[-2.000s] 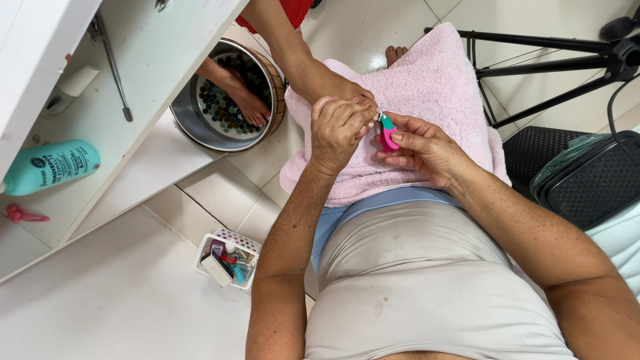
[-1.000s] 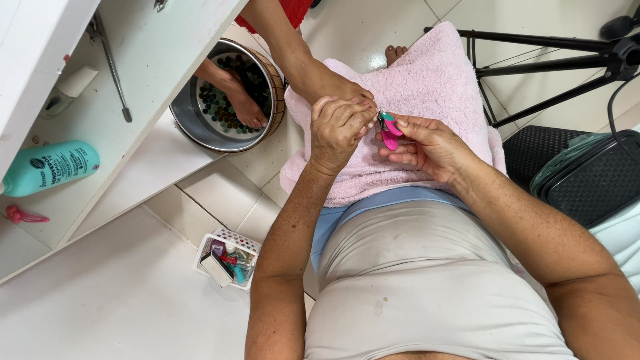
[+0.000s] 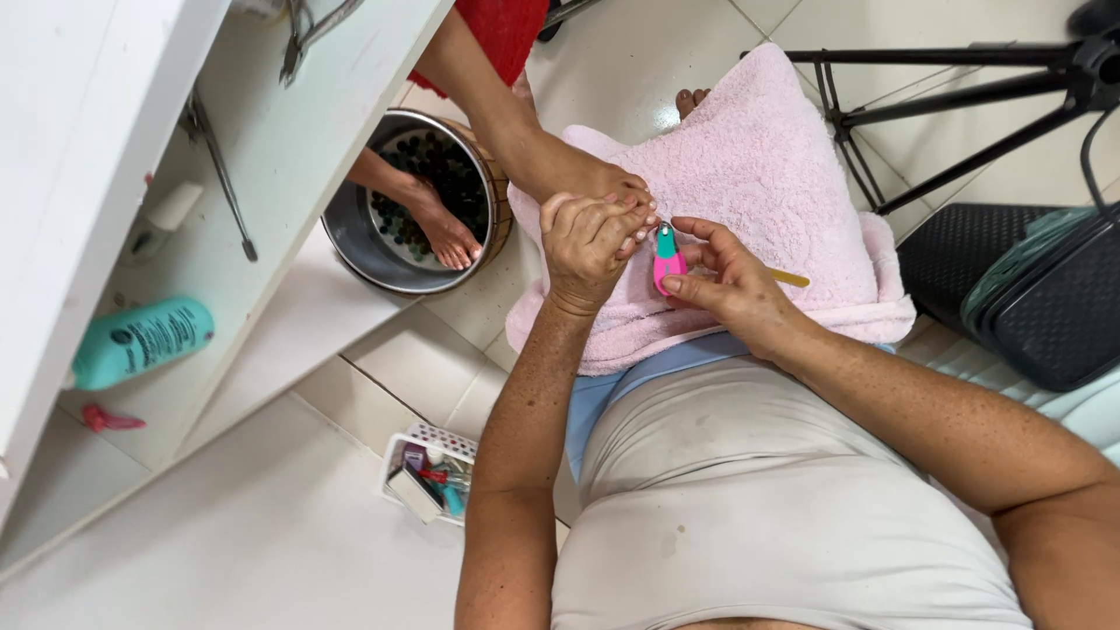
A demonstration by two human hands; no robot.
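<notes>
Another person's foot (image 3: 573, 166) rests on a pink towel (image 3: 744, 166) over my lap. My left hand (image 3: 591, 241) is closed around its toes. Beside the toes, my right hand (image 3: 726, 271) holds a pink and teal nail clipper (image 3: 668, 262) between thumb and fingers, its metal jaws near the toe tips. The index finger is stretched out above the clipper. A yellow stick, likely a nail file (image 3: 789, 277), shows behind my right hand over the towel.
The person's other foot (image 3: 444, 226) stands in a metal basin (image 3: 350, 249) with dark round beads. At left, a white shelf (image 3: 289, 149) holds a teal bottle (image 3: 144, 341) and metal tools. A small basket (image 3: 394, 455) sits lower down; black tripod legs (image 3: 971, 87) stand at right.
The clipper in my right hand has turned from a slanted, partly covered pose to nearly upright in view. My index finger has straightened. The yellow stick now shows. My left hand stays on the foot.
</notes>
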